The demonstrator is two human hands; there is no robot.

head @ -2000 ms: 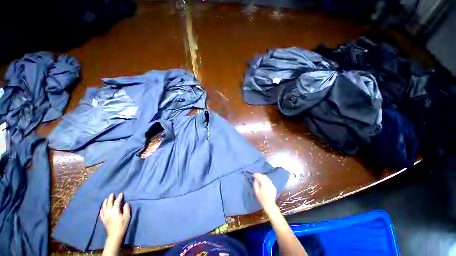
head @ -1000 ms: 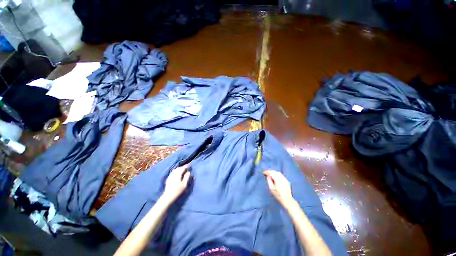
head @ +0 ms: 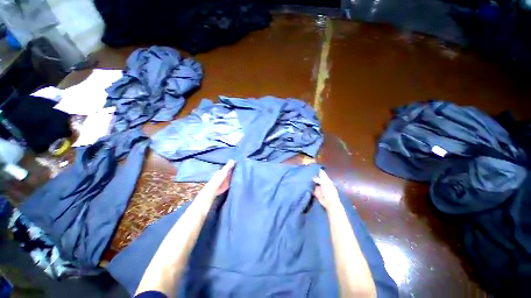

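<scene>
A blue-grey garment body [head: 268, 233] lies spread on the table right in front of me, its lower part running out of the bottom of the picture. My left hand [head: 223, 178] holds the top left corner of its upper edge. My right hand [head: 324, 187] holds the top right corner. The cloth between the hands is fairly flat, with soft folds. A seam crosses it lower down. The fingertips are partly hidden by the cloth. Just beyond the hands lies a crumpled pile of grey garments [head: 244, 129].
The glossy brown table [head: 378, 70] has a pale seam. At left are a bunched grey heap [head: 152, 81], a long grey piece [head: 87, 204], white paper sheets [head: 87, 93] and a yellow tape roll [head: 59, 146]. A dark grey pile [head: 454, 137] lies right. Black cloth [head: 192, 23] lies far left.
My hands have moved from the hem up to the garment's top edge and now grip its corners. The armhole openings no longer show. The view has swung left; the blue tub is out of view.
</scene>
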